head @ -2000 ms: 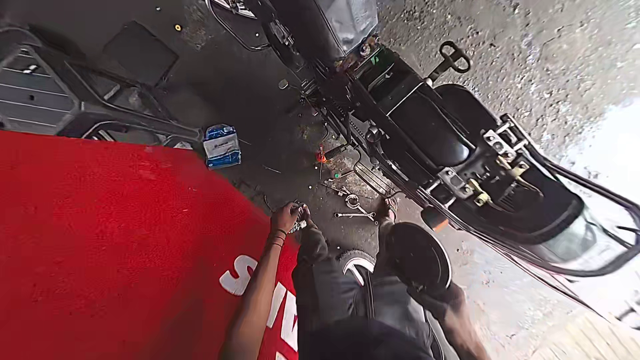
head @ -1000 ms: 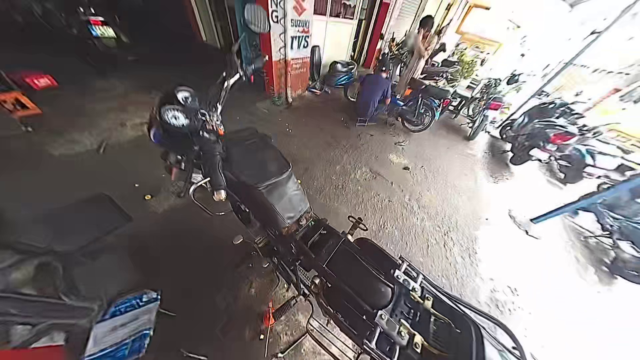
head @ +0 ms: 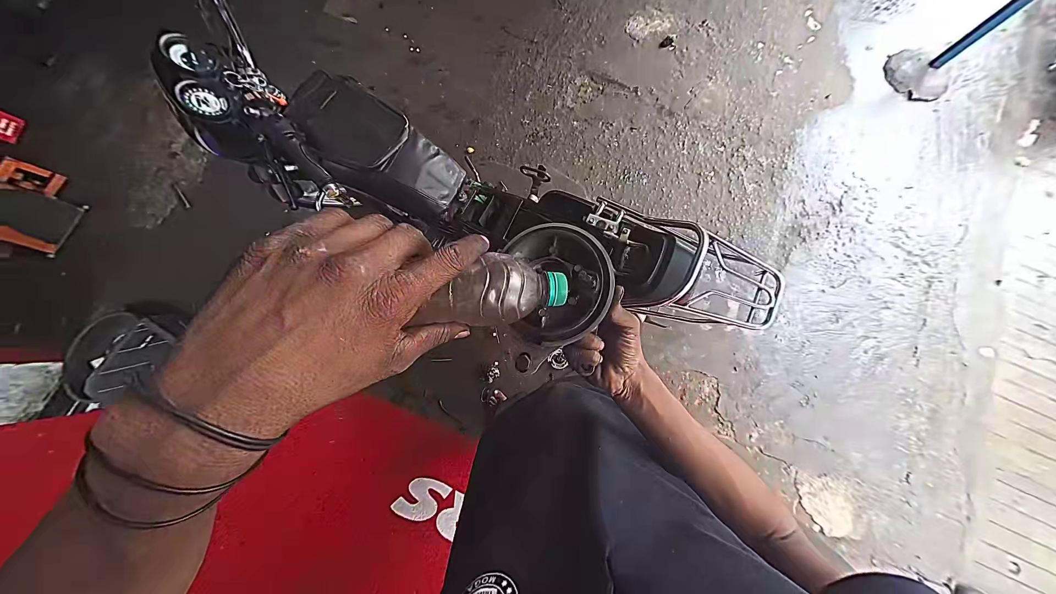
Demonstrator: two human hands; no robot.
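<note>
My left hand [head: 330, 305], with dark bands at the wrist, is closed around a clear plastic bottle [head: 495, 289]. The bottle lies tilted on its side, and its green cap [head: 557, 289] points right, over the inside of a round black bowl-like part [head: 606, 289]. Several small dark pieces seem to lie in that part; they are too small to name. My right hand [head: 615, 346] grips its lower right rim from below. Beyond it stands a motorcycle with a black seat cover [head: 346, 120] and a chrome rear rack [head: 742, 285].
A red panel with white lettering [head: 313, 495] lies at the lower left. Orange-framed items [head: 29, 177] are at the far left. A blue pole [head: 982, 33] rises at the upper right. The rough concrete floor [head: 685, 107] has wet patches at the right.
The bottle is now in my left hand, over the round black part; two seconds ago that hand was low beside the red panel. The view has swung up and back down.
</note>
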